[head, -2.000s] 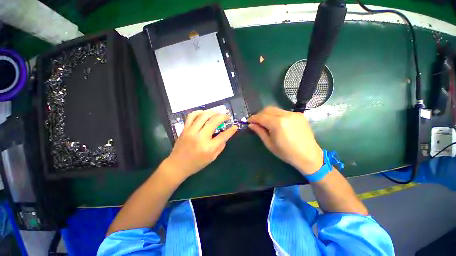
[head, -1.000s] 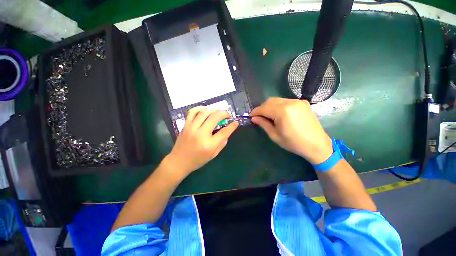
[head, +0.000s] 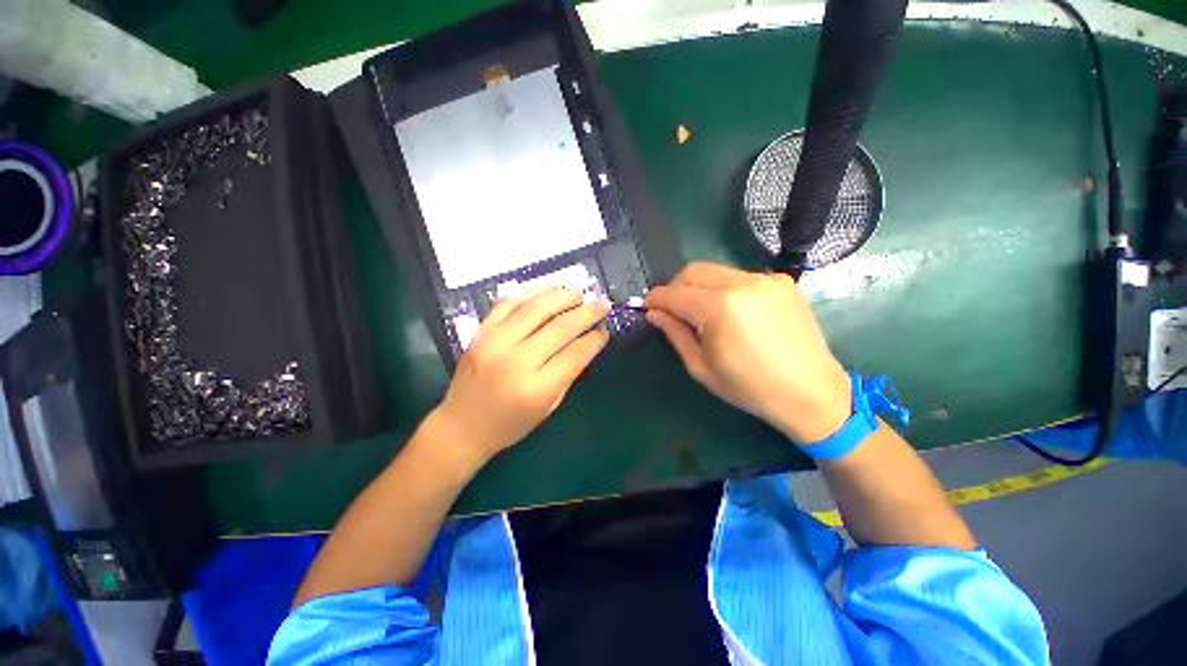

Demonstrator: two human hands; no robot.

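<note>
The open tablet unit [head: 505, 176], with a black frame and a large silver-white rectangle, lies slightly tilted in a dark foam holder. My left hand [head: 518, 371] rests over the circuit board at its near end, fingertips on the board; whether they grip anything is hidden. My right hand [head: 745, 341], with a blue wrist strap [head: 849, 427], is at the board's right corner. Its thumb and finger pinch a thin dark tool [head: 633, 308], perhaps tweezers, whose tip reaches the board near my left fingertips.
A deep black parts tray [head: 336, 286] with heaped small metal parts [head: 156, 299] stands left. A black electric screwdriver [head: 844, 124] hangs over a round mesh dish [head: 765, 195]. A purple tape roll [head: 63, 208] and another unit [head: 59, 455] are far left. A black box [head: 1127, 338] with cable is right.
My left fingers have shifted and flattened over the board, covering the green spot seen before. My right hand stays at the same corner. The view has shifted slightly.
</note>
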